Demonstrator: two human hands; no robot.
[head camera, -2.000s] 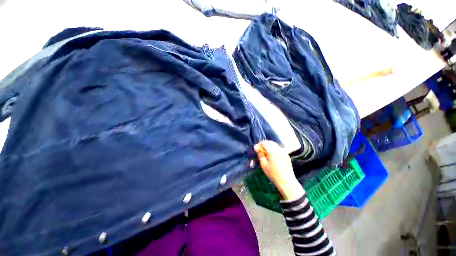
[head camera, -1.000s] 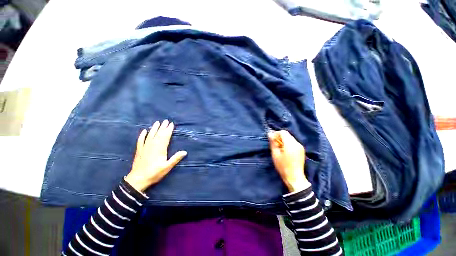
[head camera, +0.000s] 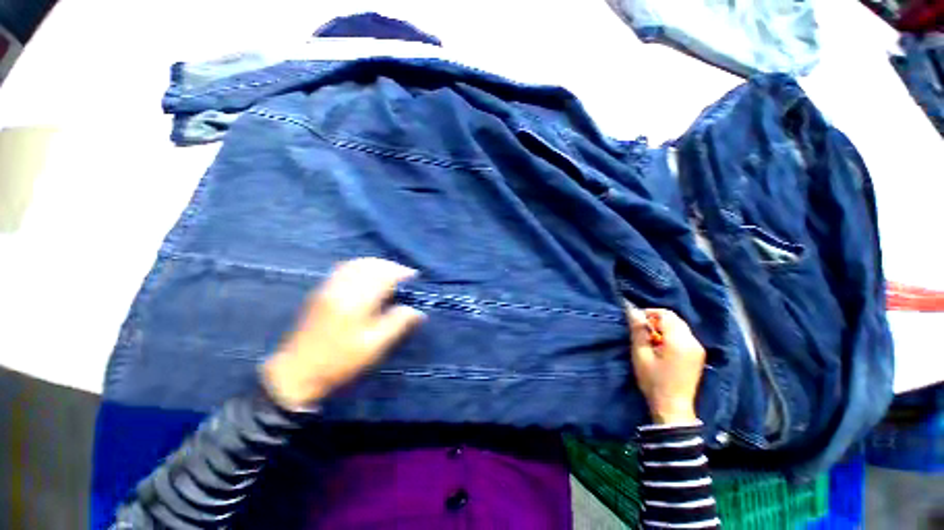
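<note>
The dark blue denim jacket (head camera: 311, 197) lies spread in front of me, with pale seam lines across it. My left hand (head camera: 347, 329) is blurred over its lower left middle, fingers bent beside a seam; whether it pinches cloth cannot be told. My right hand (head camera: 668, 362) is closed at the jacket's right part, by the end of the same seam. A small orange-red piece of the thread snips (head camera: 655, 329) shows between its fingers; the rest is hidden. Whether this hand also grips cloth is unclear.
Another dark denim garment (head camera: 828, 238) lies at the right, over the edge of the white table (head camera: 83, 321). Light blue denim (head camera: 735, 31) lies at the back. A red-orange strip (head camera: 916, 298) is at far right. A green crate (head camera: 771, 499) stands below.
Since one second ago, my left hand has gone from flat with spread fingers to bent fingers. Both hands appear further right in view. Earlier, the jacket's buttoned edge lay nearest me; now seamed cloth does.
</note>
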